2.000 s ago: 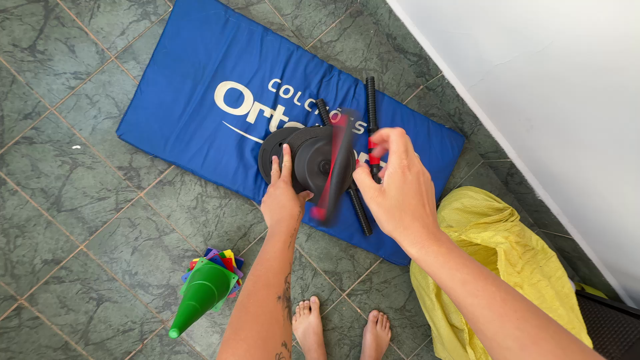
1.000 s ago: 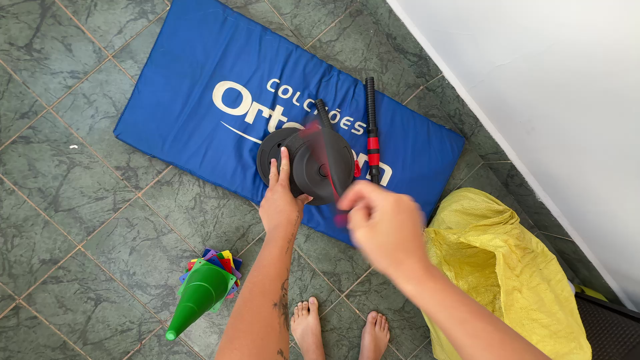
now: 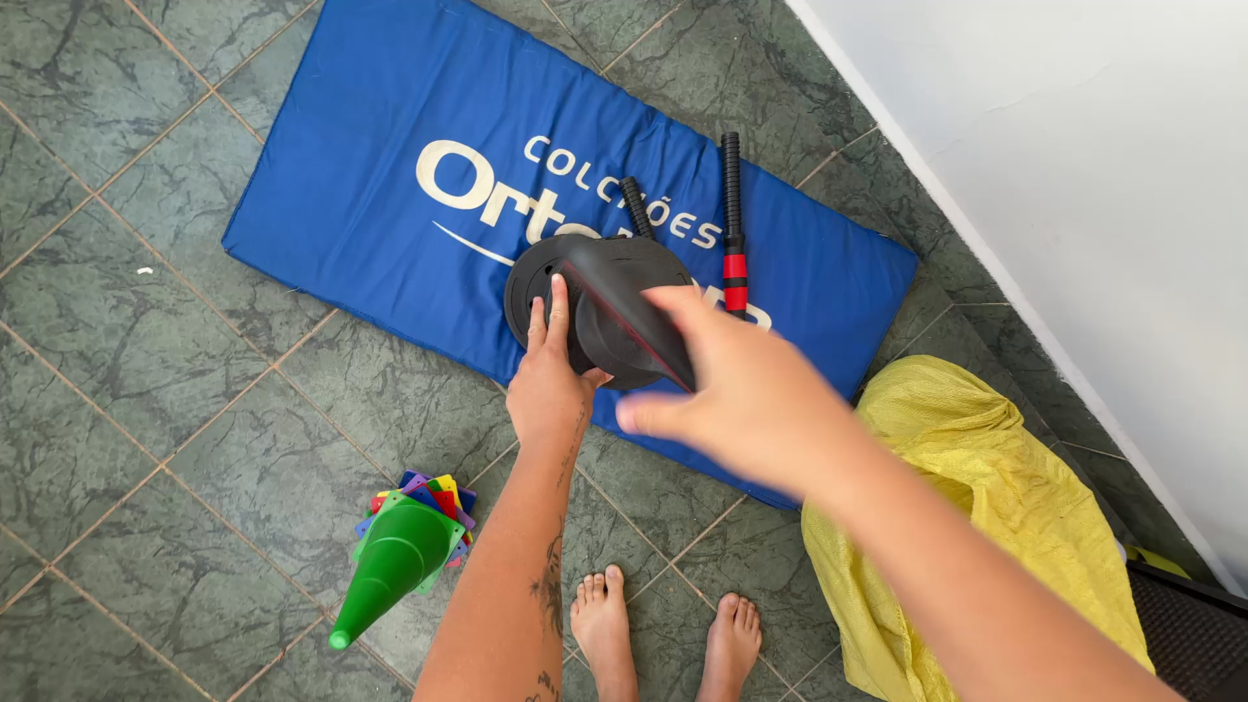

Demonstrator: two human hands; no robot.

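Note:
Round black weight plates stand in a stack over the blue mat. My left hand holds the stack from its near left side, fingers spread on the plates. Above the plates, a black piece with a red edge, shaped like a kettlebell handle, is blurred by motion. My right hand is at its right end, fingers apart and blurred; whether it touches the piece I cannot tell. A ribbed black bar lies beyond the plates, partly hidden. Another ribbed bar with red bands lies to its right.
Nested cones, a green one on top, stand on the tiled floor at lower left. A yellow fabric sack is at lower right, beside a black textured object. A white wall rises at the right. My bare feet are below.
My right hand has moved about the handle piece, which has turned between the frames. My left hand has stayed on the plates. The bars, cones and sack have not plainly moved.

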